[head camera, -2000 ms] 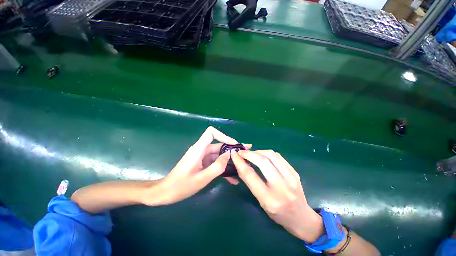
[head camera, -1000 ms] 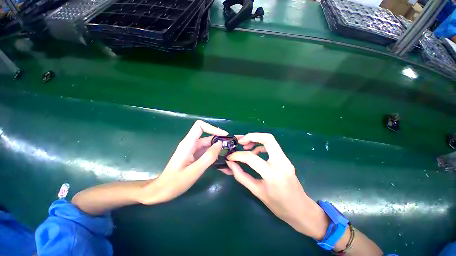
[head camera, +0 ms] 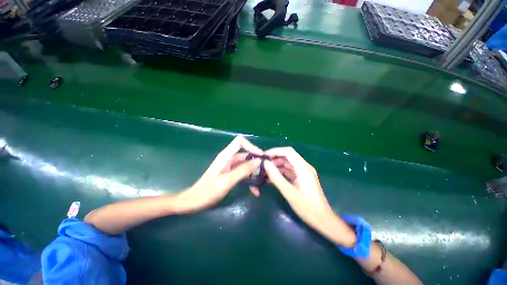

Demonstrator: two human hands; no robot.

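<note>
A small black rounded unit (head camera: 257,177) is held between both hands over the glossy green work surface, mostly covered by fingers and thumbs. My left hand (head camera: 222,170) grips its left side, with the thumb on its top part. My right hand (head camera: 294,177) grips its right side, with the thumb pressed close to the left thumb. The inside of the unit is blurred and cannot be made out. A blue wrist band (head camera: 357,237) is on my right wrist.
Black units lie on the green belt (head camera: 311,106), at far left (head camera: 56,82) and at right (head camera: 430,140). Black trays (head camera: 167,28) are stacked upper left; a grey-white tray (head camera: 400,25) is upper right. A black strap (head camera: 271,19) lies on the ledge. A small pale piece (head camera: 73,209) lies near my left sleeve.
My right fingers were spread at the unit's lower right side a second ago; now both thumbs are together on its upper part. The unit at right has shifted slightly left on the belt.
</note>
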